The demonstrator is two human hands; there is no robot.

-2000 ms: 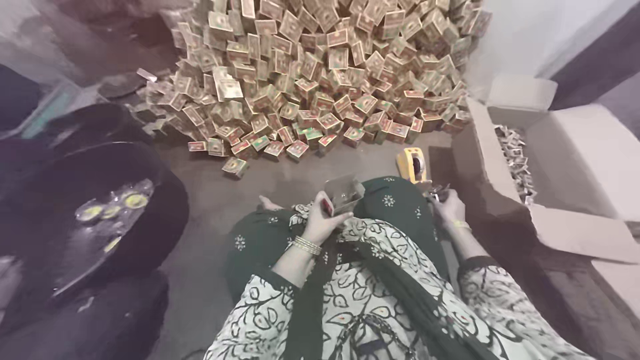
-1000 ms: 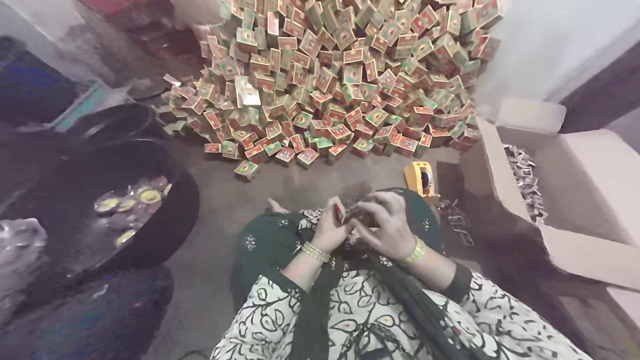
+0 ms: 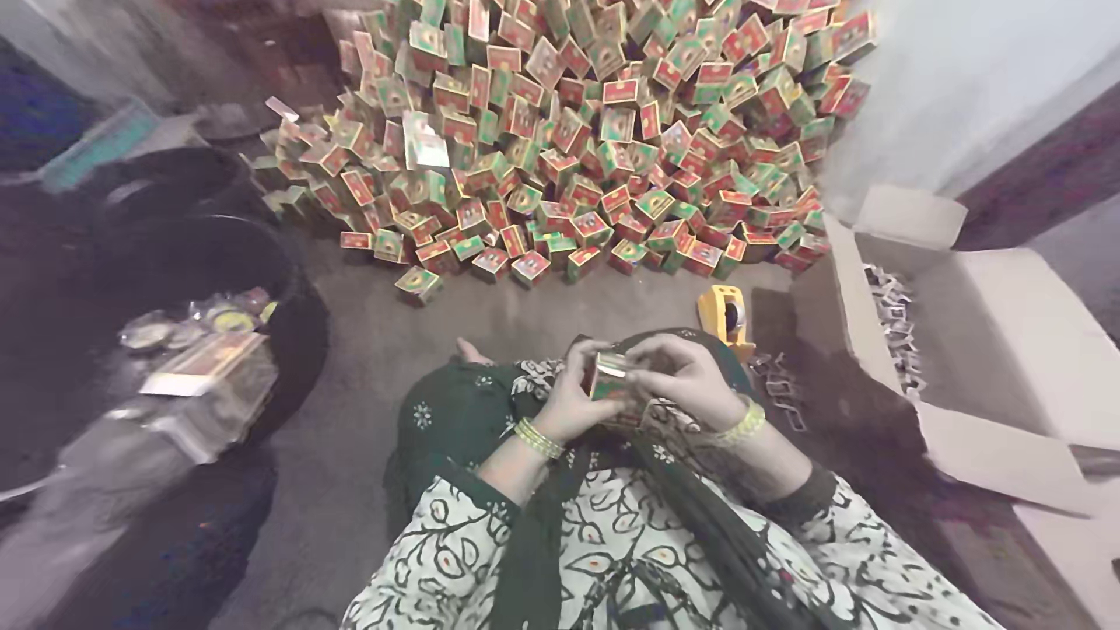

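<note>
My left hand holds a small red and green printed carton above my lap. The fingers of my right hand are on the carton's upper right part, by a pale flap or strip. A yellow tape dispenser stands on the floor beyond my right knee. Beside it lie several small pale looped pieces. A large heap of similar small cartons covers the floor in front of me.
An open cardboard box with many small pale pieces stands at the right. At the left is a dark round tub with round yellow-centred items. A co-worker's blurred arm reaches there, with a printed box at the hand.
My right hand has moved from beside the tape dispenser to the carton in my left hand. A co-worker's arm and a printed box now show over the tub at the left.
</note>
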